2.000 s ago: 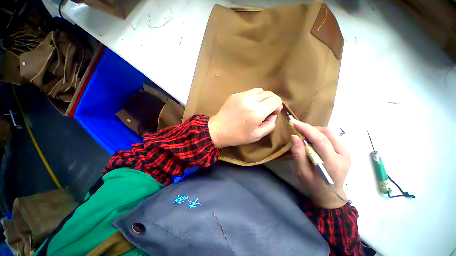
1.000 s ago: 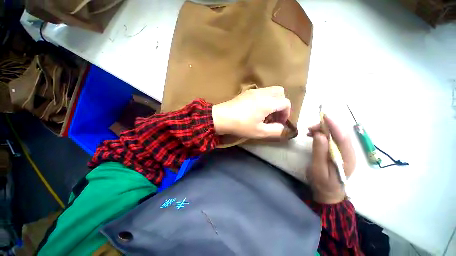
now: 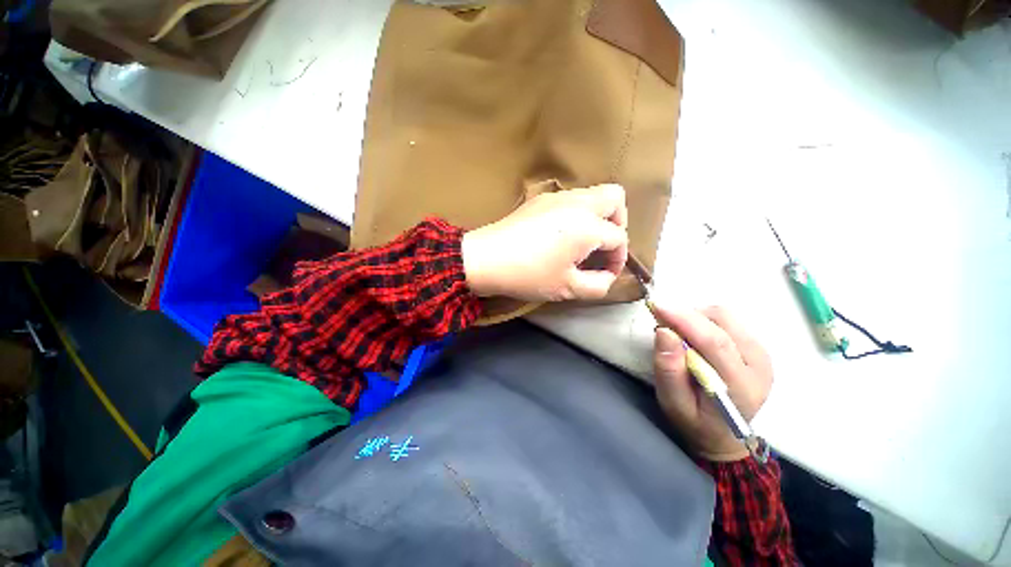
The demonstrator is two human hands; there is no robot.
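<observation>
The tan bag body (image 3: 499, 111) lies on the white table in front of me, with a reddish-brown corner patch (image 3: 637, 37) at its far right corner. My left hand (image 3: 554, 246) grips the bag's near right part, fingers curled on the fabric. A darker brown corner (image 3: 629, 288) shows just below its fingertips. My right hand (image 3: 715, 382) holds the yellow-handled pen-like tool (image 3: 705, 371), its tip at that dark corner. Whether the tip touches the fabric is too small to tell.
A green-handled awl (image 3: 815, 308) with a black cord lies on the table (image 3: 887, 222) at the right. Brown pieces (image 3: 166, 33) lie at the far left. A blue bin (image 3: 238, 249) stands left of the table, near stacked brown pieces (image 3: 100, 210). Loose threads are scattered about.
Since two seconds ago, the view has shifted and my left hand has moved its grip to the bag's near right corner. My right hand drew the tool away, then brought its tip back to this corner.
</observation>
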